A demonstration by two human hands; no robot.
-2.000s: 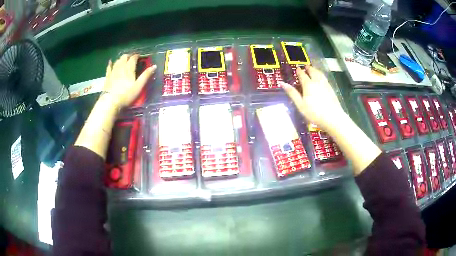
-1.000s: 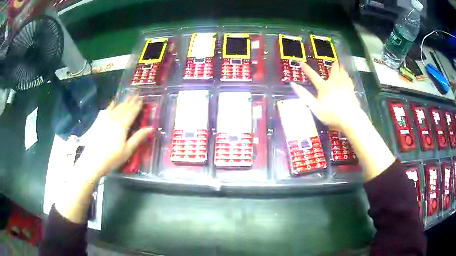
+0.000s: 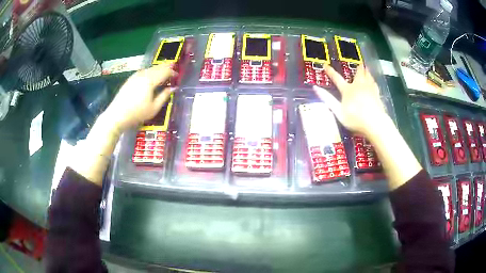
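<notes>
A clear blister tray (image 3: 232, 190) holds two rows of red keypad phones. Several front-row phones have glaring white screens, such as the second from the left (image 3: 207, 130). The lower-left phone (image 3: 150, 146) lies keypad up, its dark screen partly covered by my hand. My left hand (image 3: 139, 100) is over the left column, its fingers on the lower part of the upper-left phone (image 3: 169, 50), thumb apart. My right hand (image 3: 358, 101) hovers over the right side, thumb and fingers spread, partly hiding the two upper-right phones (image 3: 315, 49) and the lower-right phone (image 3: 366, 154).
Neighbouring trays of red phones, backs up (image 3: 436, 139), lie at the right. A water bottle (image 3: 430, 40) and a blue object (image 3: 468, 84) are on the shelf at the upper right. A desk fan (image 3: 42, 50) stands at the upper left. White paper (image 3: 36, 132) lies at the left.
Both left-column phones, earlier back up, now lie keypad up. My left hand went down to the lower-left phone, then back up to the upper-left one. My right hand stays over the right side.
</notes>
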